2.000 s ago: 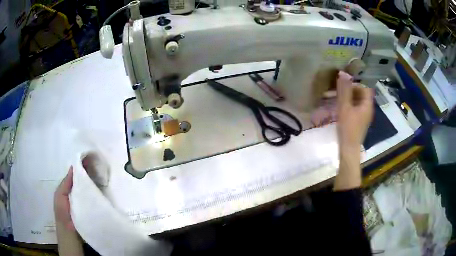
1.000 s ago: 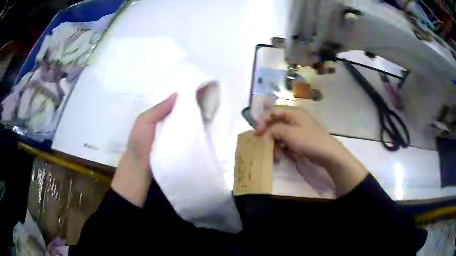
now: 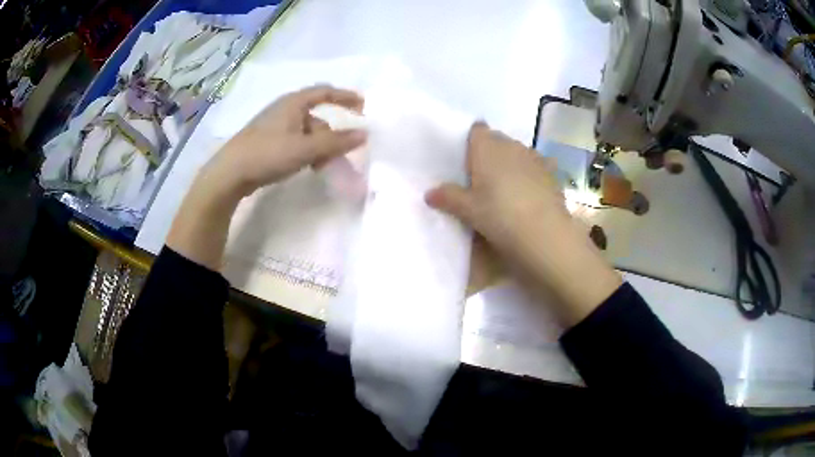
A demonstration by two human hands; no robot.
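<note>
A folded stack of white cut pieces [image 3: 407, 259] hangs over the near table edge, its pointed lower end below the edge. My left hand [image 3: 299, 138] pinches the upper left side of the white cloth, with a blurred pinkish strip [image 3: 344, 176] just below the fingers. My right hand [image 3: 505, 192] grips the right side of the stack, thumb on top. A bit of tan strip [image 3: 483, 266] shows beneath my right hand; most of it is hidden behind the cloth.
The sewing machine [image 3: 657, 76] stands at the right, its lamp lit over the needle area. Black shears [image 3: 738, 228] and a pinkish-red tool [image 3: 762, 210] lie right of the needle. A blue bin [image 3: 105, 80] with white bundles is at the left. The white table [image 3: 500, 45] extends behind the hands.
The view has shifted left. My right hand has moved from the tan piece's top onto the white stack, and the tan piece is now mostly covered. My left hand has moved to the cloth's upper edge.
</note>
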